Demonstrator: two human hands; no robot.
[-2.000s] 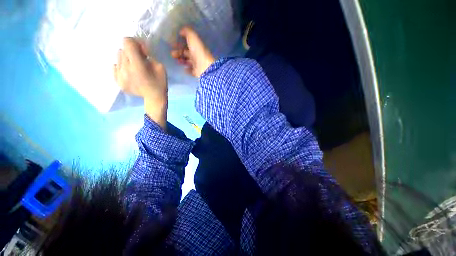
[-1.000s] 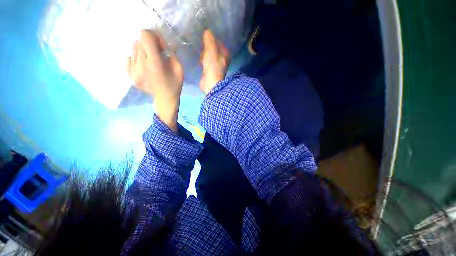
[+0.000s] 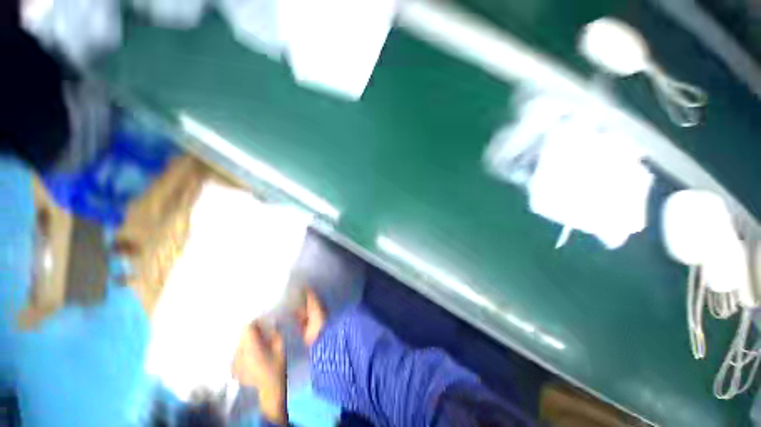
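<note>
A large clear bag with bright white contents (image 3: 229, 267) lies at the lower left beside the belt; its surface is overexposed. My left hand (image 3: 260, 363) is at the bag's near edge, fingers bent, blurred. My right hand (image 3: 312, 317) is close to its right, against the greyish film side of the bag. Both hands are small and blurred, and I cannot tell whether the fingers pinch the film.
The green belt (image 3: 417, 175) runs diagonally. On it are a white pile with crumpled film (image 3: 588, 179), corded white products (image 3: 701, 229) at the right and white boxes (image 3: 334, 42) at the top. Another corded product (image 3: 615, 46) lies beyond the pale strip. A carton (image 3: 158, 225) stands left.
The view has swung towards the belt, bringing its white goods into sight. The bag and my hands now appear lower in the picture. My hands are closer together than one second ago.
</note>
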